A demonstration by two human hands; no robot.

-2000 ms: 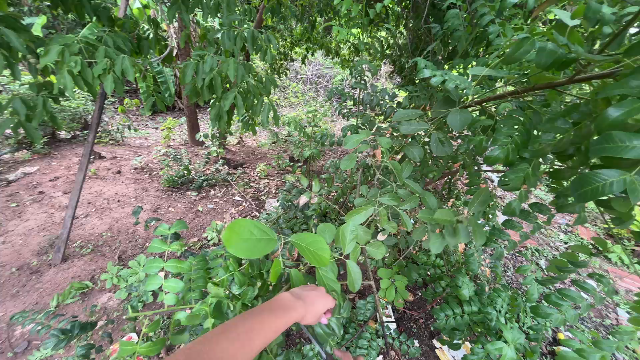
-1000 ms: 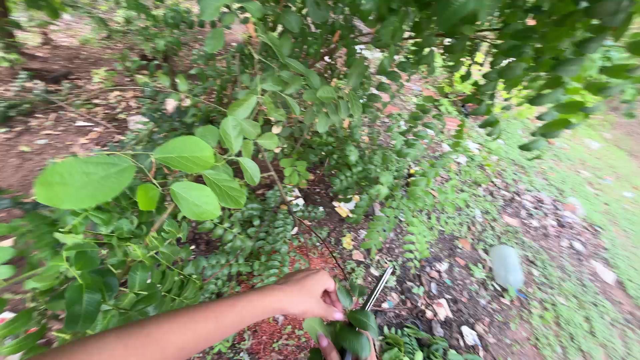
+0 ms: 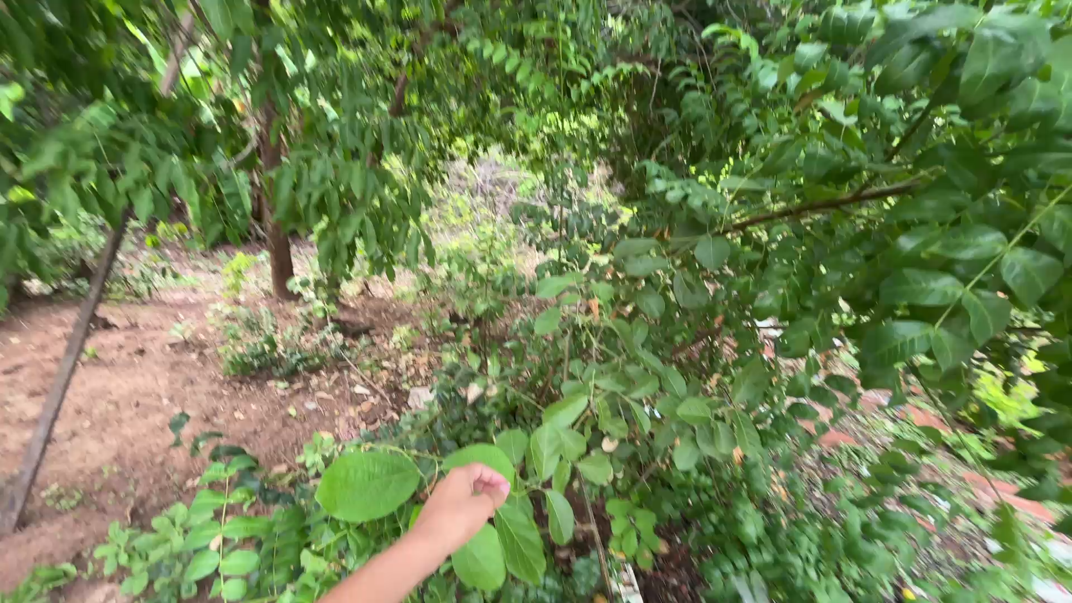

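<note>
My left hand (image 3: 465, 502) reaches in from the bottom edge, with its fingers curled together among the leaves of a leafy shrub. A large, broad green leaf (image 3: 368, 486) lies just left of the hand, and another (image 3: 479, 461) shows right behind it. Lower right of the fingers hang more oval leaves (image 3: 519, 540) on the same growth. Whether the fingertips pinch a stem or leaf cannot be made out. My right hand is out of view.
A leafy branch (image 3: 825, 205) reaches in from the right. On the left, a slanting wooden pole (image 3: 63, 377) stands over bare reddish soil (image 3: 167, 377), with a tree trunk (image 3: 275, 209) behind. Reddish brick pieces (image 3: 1005, 494) lie at the lower right.
The view has swung back up and left. One second ago my left hand was low beside dark leaves and a metal blade, with fingers of my other hand below; now it is among the broad leaves.
</note>
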